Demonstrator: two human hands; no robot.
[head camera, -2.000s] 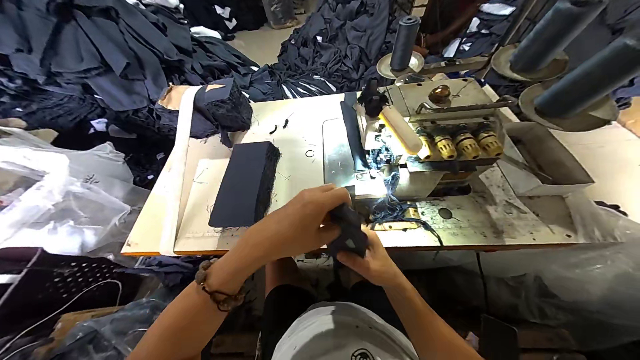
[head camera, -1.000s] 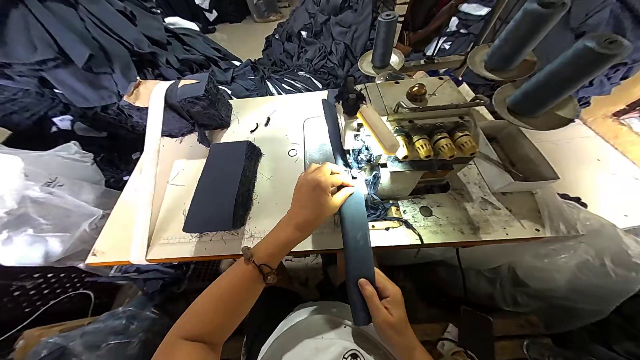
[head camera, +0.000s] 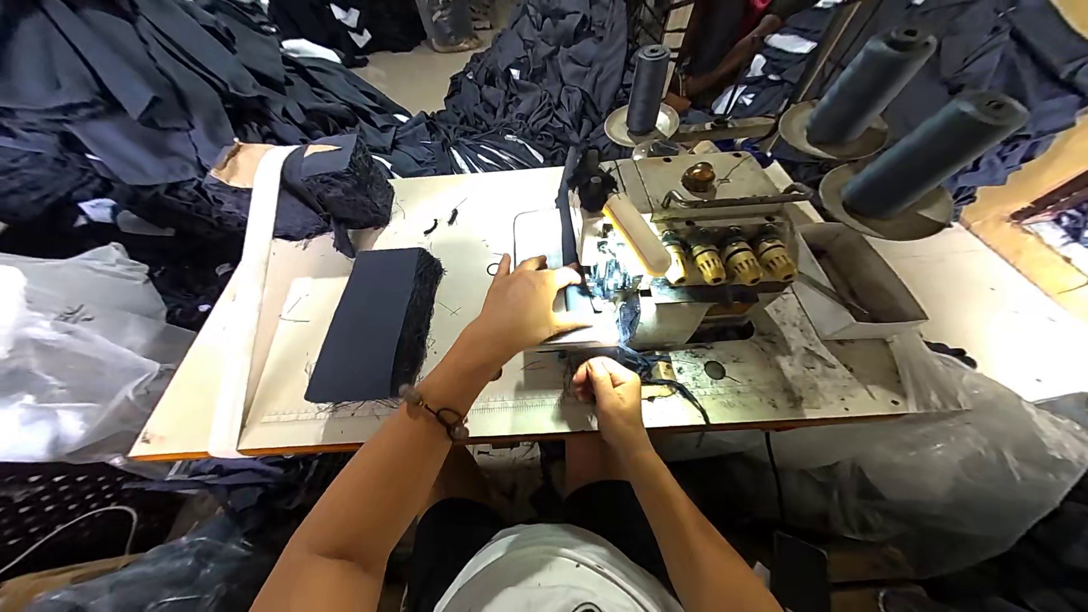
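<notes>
An overlock sewing machine (head camera: 714, 187) with a lit needle area stands on the table. A dark fabric strip (head camera: 568, 221) runs front to back at the left of its presser area. My left hand (head camera: 529, 308) lies over the strip's near part, fingers spread, pressing it to the machine's plate. My right hand (head camera: 609, 389) is curled at the table's front edge, just below the needle area, beside tangled dark threads (head camera: 659, 370); whether anything is pinched in its fingers does not show. A stack of dark cut fabric pieces (head camera: 361, 323) lies to the left of my left forearm.
A fabric bundle (head camera: 340, 183) sits at the table's back left beside a white band (head camera: 255, 289). Thread cones (head camera: 935, 153) stand at the right above an open tray (head camera: 858, 280). Dark garments (head camera: 535, 76) are heaped behind. Part of another person (head camera: 731, 68) shows at the back.
The dark strip has moved away from me, into the machine area, and its near end no longer hangs toward my lap. My right hand has left the strip's lower end and moved up to the table edge.
</notes>
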